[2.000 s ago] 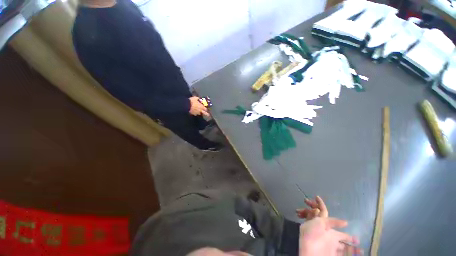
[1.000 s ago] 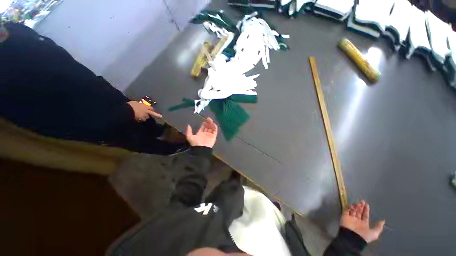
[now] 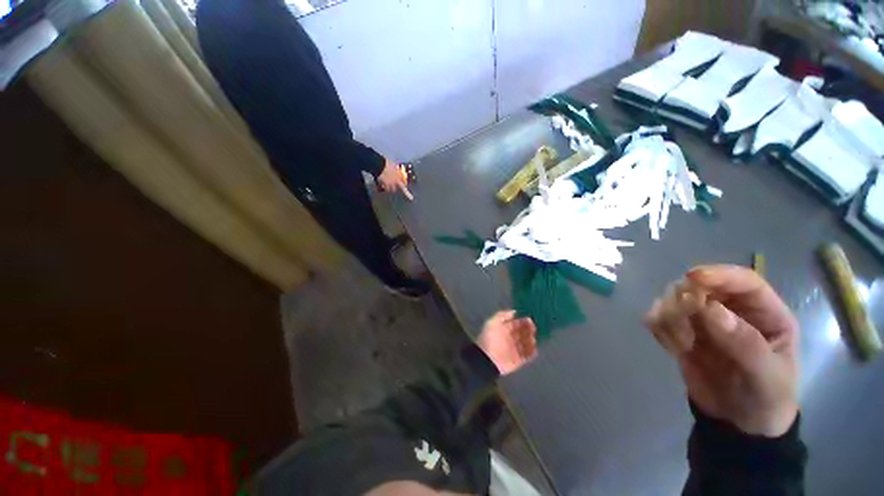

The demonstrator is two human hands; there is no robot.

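Observation:
My left hand (image 3: 508, 341) is over the table's near-left edge, fingers loosely bent, with nothing visible in it. My right hand (image 3: 741, 349) is raised over the grey table, fingers curled in against the thumb and blurred at the tips; I see nothing in it. White fabric strips (image 3: 591, 223) lie tangled with dark green pieces (image 3: 545, 295) just beyond my left hand. Two yellow bars (image 3: 526, 174) lie at the heap's far-left side. Only the far tip of the yardstick (image 3: 758, 262) shows; my right hand and sleeve hide the rest.
Another yellow bar (image 3: 849, 302) lies at right on the grey table (image 3: 601, 387). White-topped stacks with dark green lower layers (image 3: 751, 102) line the far side. A person in dark clothes (image 3: 281, 107) stands at left by the table corner, holding a small yellow-black object. Tan rolls (image 3: 165, 145) lean behind.
My view has turned left. My right hand has risen from beside the yardstick's near end and its fingers have curled in. My left hand's spread fingers have bent, and its palm is lower.

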